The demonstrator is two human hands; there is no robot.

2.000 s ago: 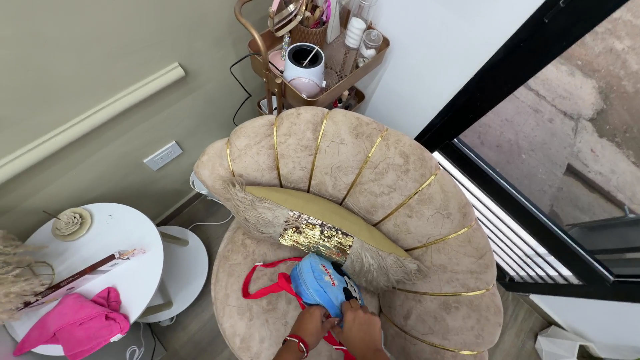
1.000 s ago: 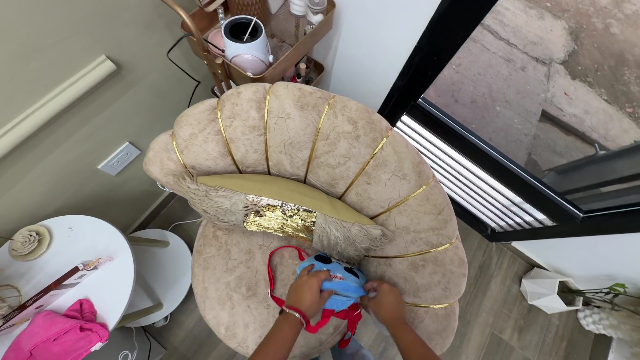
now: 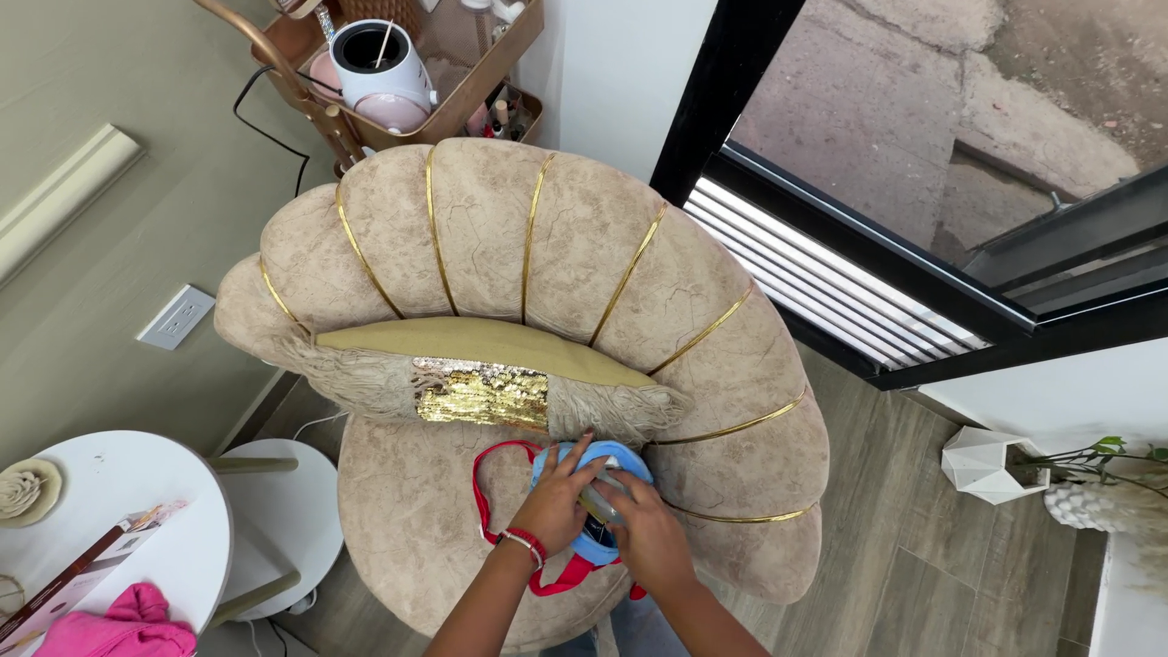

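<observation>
A small blue bag (image 3: pixel 593 548) with red straps (image 3: pixel 478 488) rests on the seat of a beige shell-backed chair (image 3: pixel 411 511). Its top is open, and something clear and shiny (image 3: pixel 600 502) shows in the opening. My left hand (image 3: pixel 555 497), with red and white bracelets at the wrist, lies over the bag's left side, fingers at the opening. From the right, my right hand (image 3: pixel 643 529) reaches into the opening, fingertips at the clear thing. Whether either hand grips it is unclear. Behind the bag leans a cushion (image 3: pixel 484 392) with gold sequins and fringe.
White round tables (image 3: pixel 137 474) stand at the left, one bearing a pink cloth (image 3: pixel 123 630) and a long box (image 3: pixel 68 579). A copper-coloured cart (image 3: pixel 474 82) holds a white warmer pot (image 3: pixel 381 73) behind the chair. At the right are a black-framed glass door (image 3: pixel 912 283) and a white planter (image 3: pixel 990 465).
The bag was closed or its opening unseen before; now its opening shows. Both hands have moved from its outer edges to the opening.
</observation>
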